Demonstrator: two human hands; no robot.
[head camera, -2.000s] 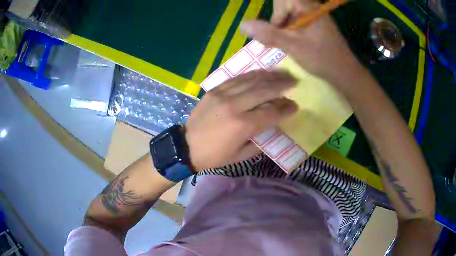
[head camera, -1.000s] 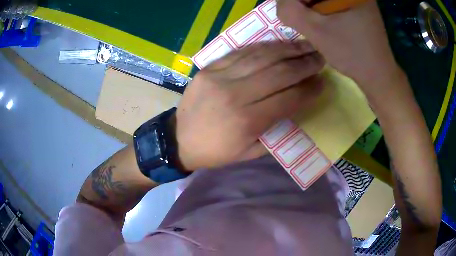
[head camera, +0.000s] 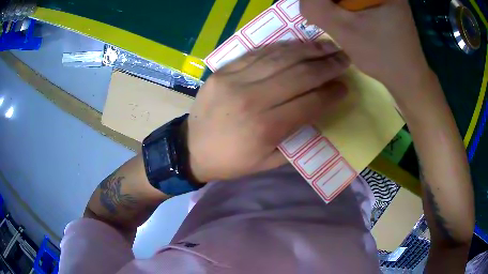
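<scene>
A red-bordered label sheet (head camera: 321, 170) on yellow backing lies tilted at the bench's front edge, its lower corner over the edge. My left hand (head camera: 262, 109), with a black watch on the wrist, lies flat across the sheet, fingers pointing right. My right hand (head camera: 364, 37) is at the top of the sheet and holds an orange pen (head camera: 359, 4), which is cut off by the top edge. The pen's tip is hidden. Some marks show on the label beside my right fingers. A round metal speaker driver (head camera: 464, 27) stands on the mat at the upper right.
The green mat (head camera: 128, 18) has yellow tape (head camera: 112, 40) along its front edge. A green sign (head camera: 395, 145) is partly behind my right forearm. Cardboard (head camera: 144, 104) and a clear blister tray (head camera: 144, 67) sit below the bench edge at left. A blue stool (head camera: 21, 37) is at upper left.
Since two seconds ago the view has come closer, so the hands and sheet look larger and the driver sits farther right. My left hand still lies on the sheet and my right still holds the pen.
</scene>
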